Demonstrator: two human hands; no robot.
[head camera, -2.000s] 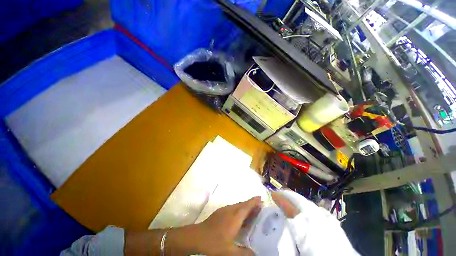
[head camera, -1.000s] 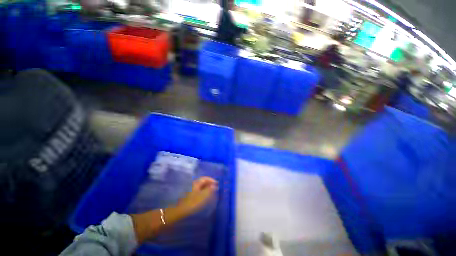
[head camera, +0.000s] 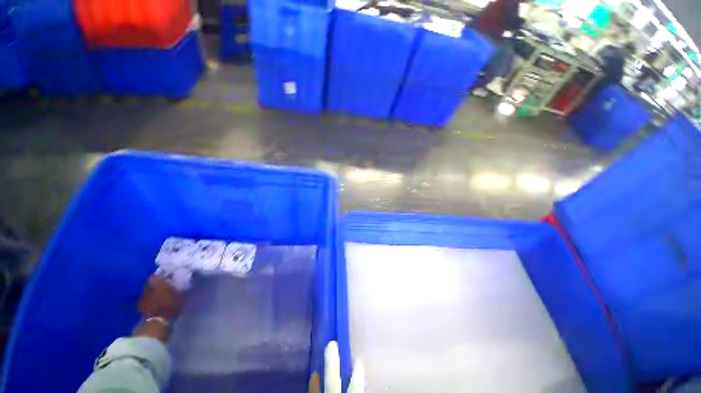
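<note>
White cube sockets stand in a row on a grey divider sheet inside the left blue bin. Another cube socket sits in front of the row's left end. My bare left hand is at this cube's near left side, with its fingers closed on the cube's edge; the fingertips are blurred. My right hand, in a white glove, shows only as fingers at the bottom edge, by the wall between the bins. Its palm is cut off, and no held thing shows.
A second blue bin with a pale sheet inside stands directly to the right. A tall blue bin rises at the far right. Across the floor stand more blue bins and a red crate. A person is in the background.
The view has swung from the bench to the bins. My left hand has moved left and down onto a cube socket. My right hand's gloved fingers show at the bottom edge.
</note>
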